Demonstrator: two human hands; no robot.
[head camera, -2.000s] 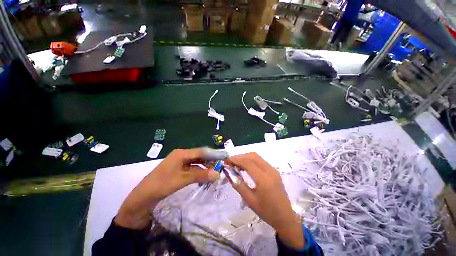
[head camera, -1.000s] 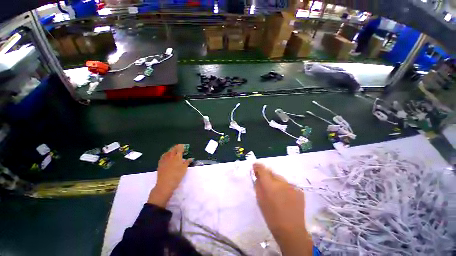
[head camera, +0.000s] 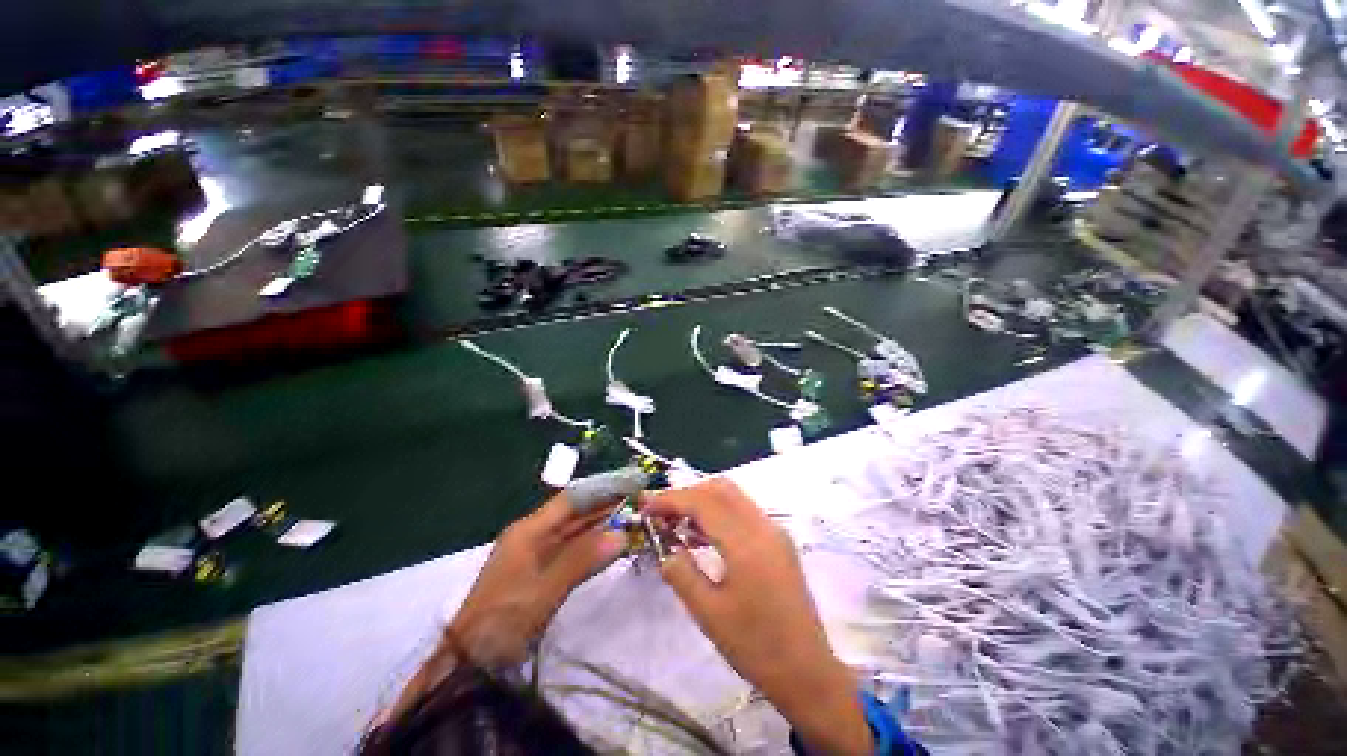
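Note:
My left hand (head camera: 535, 569) and my right hand (head camera: 746, 583) meet over the front edge of the white sheet (head camera: 318, 665). Between their fingertips is a small circuit board (head camera: 635, 532) with blue and yellowish parts, mostly hidden by the fingers and blurred. Grey wrap covers a left fingertip. My right fingers pinch something thin and pale at the board; I cannot tell what. A large tangled pile of white cable leads (head camera: 1078, 591) lies to the right.
The green belt (head camera: 399, 443) carries several leads with boards (head camera: 535, 396) and white rectangular pieces (head camera: 229, 517). Beyond are black parts (head camera: 539, 281) and a dark board (head camera: 355, 266) with a sample unit and orange item (head camera: 141, 265). Cartons (head camera: 702, 136) stand behind.
My hands were apart a second ago, the left at the belt edge and the right over the sheet. They have come together around a board. The view has shifted.

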